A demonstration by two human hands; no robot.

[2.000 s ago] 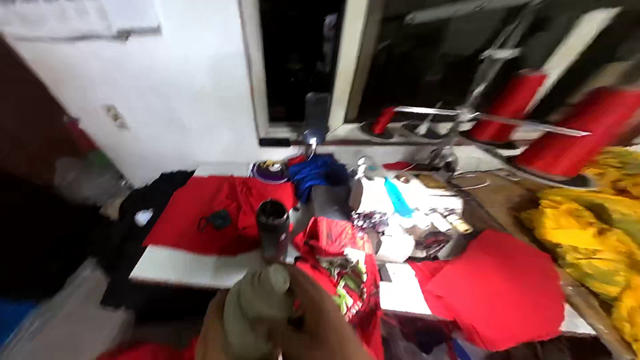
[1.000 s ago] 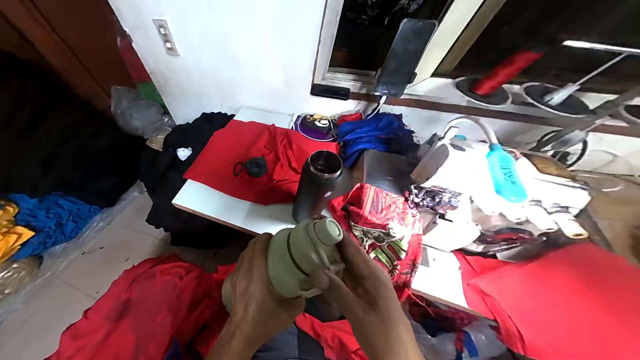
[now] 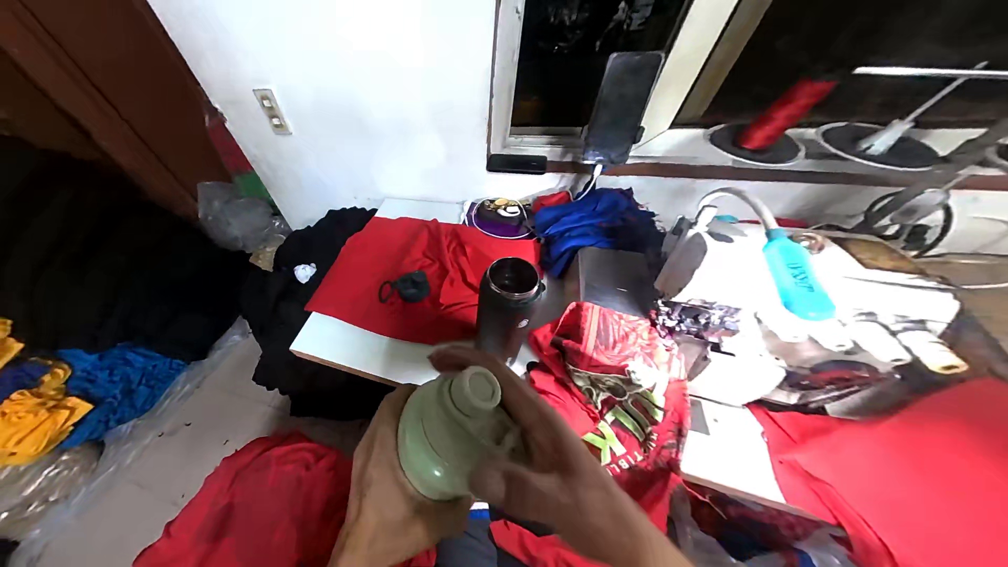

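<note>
A pale green bottle with a capped lid (image 3: 453, 437) is held at the bottom centre. My left hand (image 3: 402, 480) wraps around its body from the left. My right hand (image 3: 543, 465) lies against its right side near the lid, fingers curved and slightly blurred; whether it grips is unclear. Just beyond my hands a black bottle (image 3: 504, 307) stands upright on the white table (image 3: 362, 346), its mouth uncovered. A black cap with a loop (image 3: 408, 287) rests on red cloth (image 3: 370, 268) to the left. Printed red fabric (image 3: 614, 386) lies right of the black bottle.
An overlock sewing machine (image 3: 732, 276) with a blue-sleeved lamp (image 3: 795, 276) occupies the right side. Behind are a mounted phone (image 3: 626, 102), a red thread cone (image 3: 787, 114) and blue cloth (image 3: 594, 228). Red fabric (image 3: 913, 465) covers the right edge; dark clothes (image 3: 331, 244) lie left.
The view has shifted since two seconds ago. The green bottle stays between my hands, and my right hand has moved from under the lid's edge to its right side, fingers reaching higher.
</note>
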